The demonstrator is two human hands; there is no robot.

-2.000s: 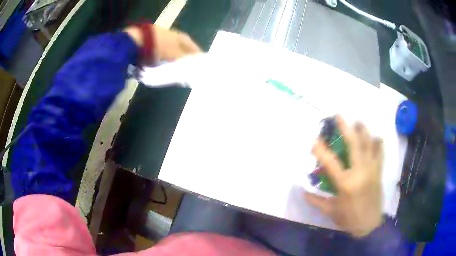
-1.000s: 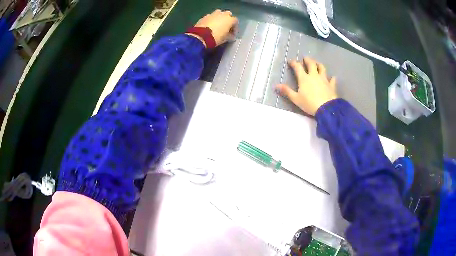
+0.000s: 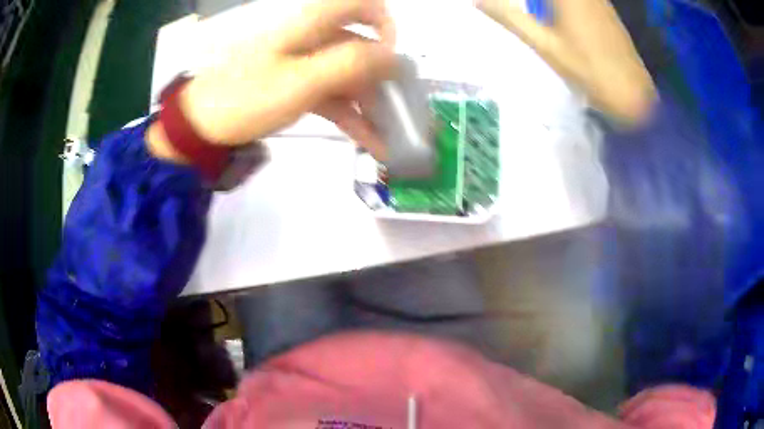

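The open white housing (image 3: 436, 218) lies on the white sheet with the green circuit board (image 3: 482, 155) inside. My left hand (image 3: 276, 80) grips a small grey plate (image 3: 408, 126) and holds it over the board's left part, hiding some of it. Dark and coloured wire bits (image 3: 377, 188) show blurred at the housing's left end. My right hand (image 3: 586, 59) is blurred and cut by the top edge, right of the housing. A blue object (image 3: 539, 10) shows beside its fingers; whether they hold it is unclear.
The white sheet (image 3: 285, 243) lies under the housing, its front edge close to my lap. A white plug (image 3: 77, 152) lies at the far left on the green surface (image 3: 126, 71). My blue sleeves flank the work.
My view has shifted, bringing the housing to the centre. My left hand has come back from the far end and now holds the grey plate. My right hand has left the grey sheet; the screwdriver is out of view.
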